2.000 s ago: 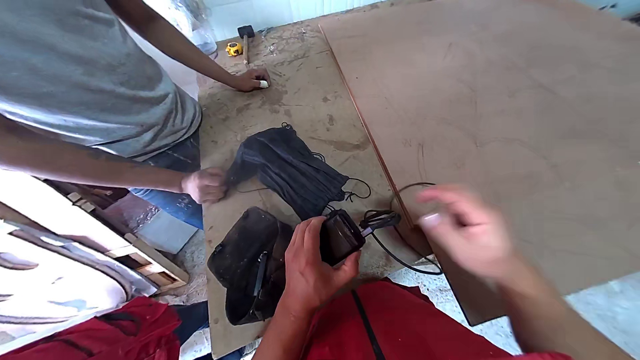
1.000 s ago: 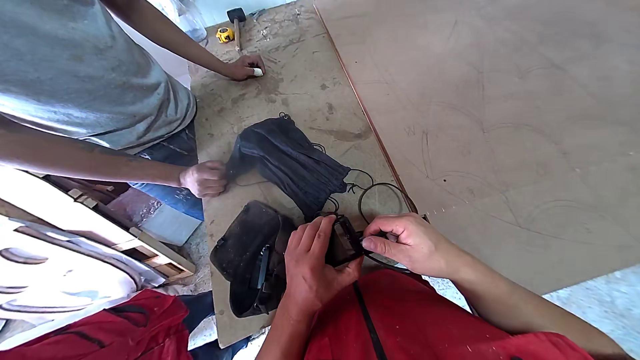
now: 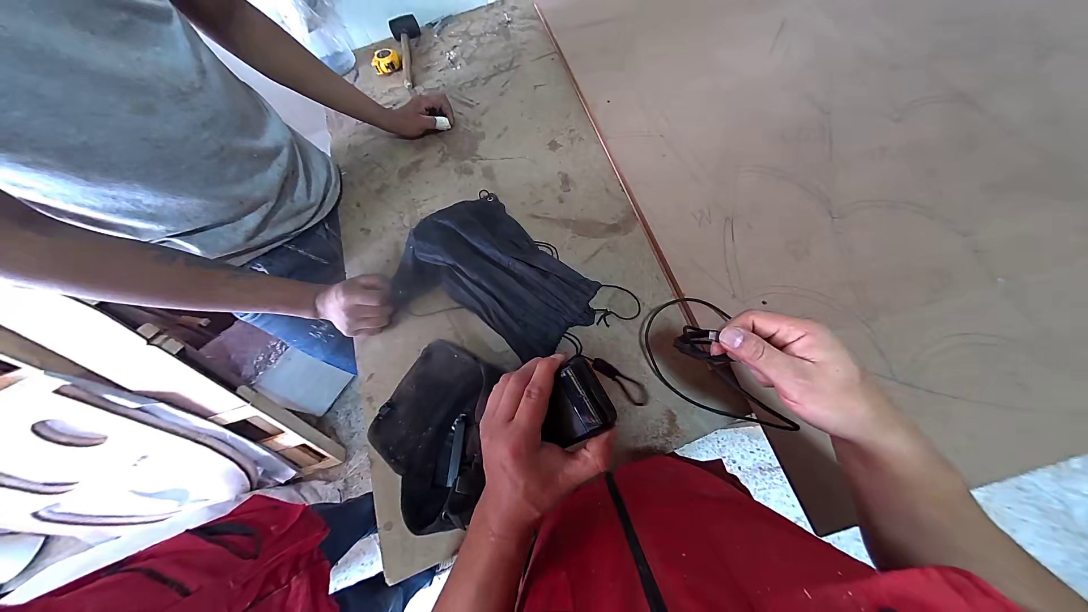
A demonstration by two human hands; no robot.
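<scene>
My left hand (image 3: pixel 531 433) is closed around a glossy black device (image 3: pixel 585 399), perhaps a power bank, held above the table's near edge. A small dark strap loop (image 3: pixel 625 381) lies just beyond it. To the right, my right hand (image 3: pixel 786 361) pinches the connector end of a thin black cable (image 3: pixel 654 365), whose loop hangs over the edge of the large board. An unzipped black pouch (image 3: pixel 433 416) is left of my left hand. Behind both lies a dark drawstring bag (image 3: pixel 501 263) with its cords spread on the table.
Across the worktable (image 3: pixel 544 178), a person in a grey shirt (image 3: pixel 153 144) rests both hands on it. A black-headed mallet (image 3: pixel 405 42) and a yellow tape measure (image 3: pixel 386 60) lie at the back. The large brown board (image 3: pixel 850 187) covers the right side. Wooden frames (image 3: pixel 280 425) stand at lower left.
My right hand was at the black device one second ago; now it is apart from it, to the right, with the cable. My left hand keeps hold of the device.
</scene>
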